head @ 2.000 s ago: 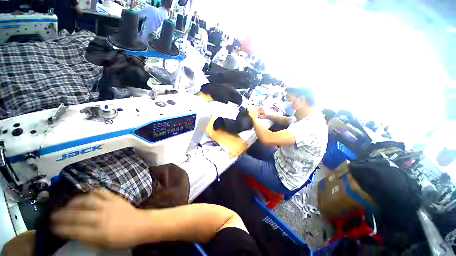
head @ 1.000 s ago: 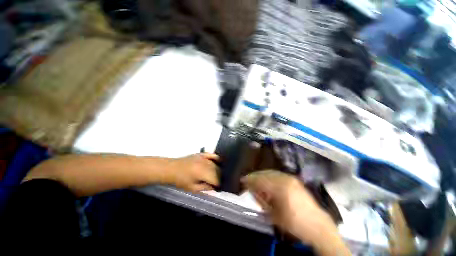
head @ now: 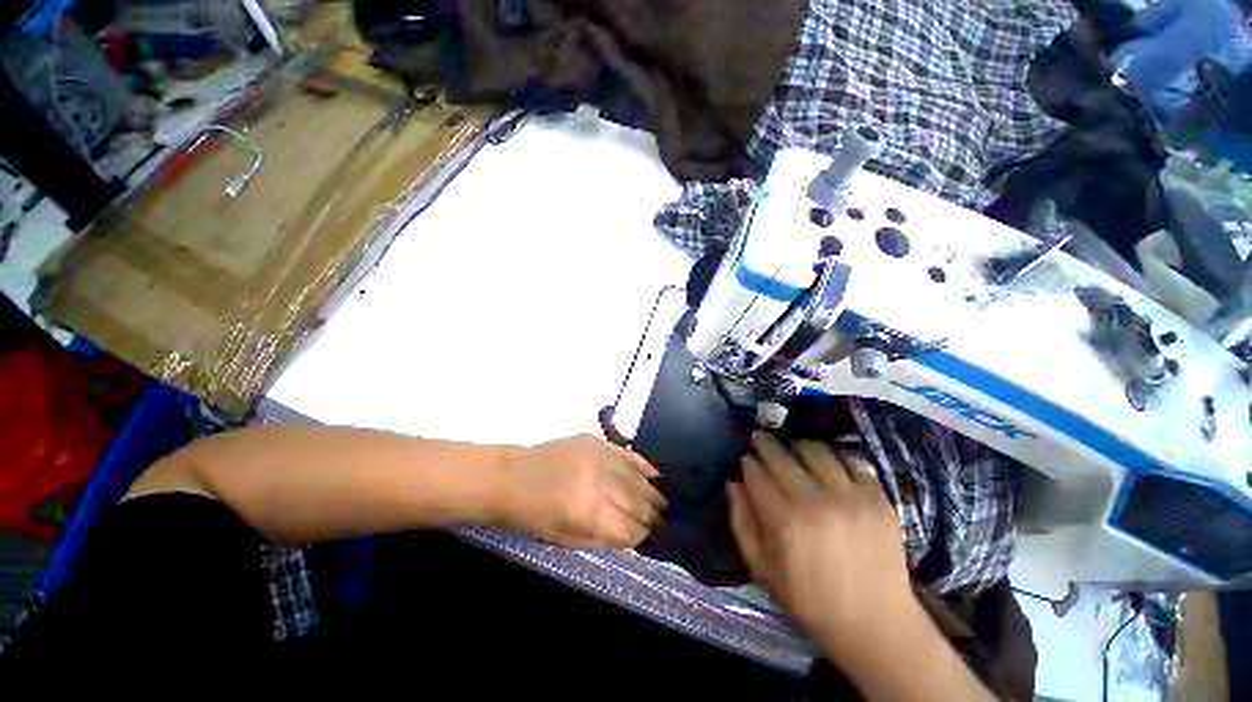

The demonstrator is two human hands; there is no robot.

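Observation:
A black garment piece lies flat under the front of the white sewing machine head. My left hand holds its left edge with curled fingers, near the slide plate. My right hand lies on the dark cloth to the right, fingers bent and pressing down just before the presser foot. Plaid lining is bunched to the right of my right hand, under the machine arm, with brown shell fabric below it. The needle tip is hidden by machine parts.
Taped brown cardboard lies left of the white table. Brown cloth and plaid cloth are heaped behind the machine. A blue crate edge and red item are at the lower left. Another person's arm shows at the lower right edge.
The view has swung left and down from the neighbouring worker to the machine's needle end. My left hand has come into view on the black piece; my right hand stays at the cloth.

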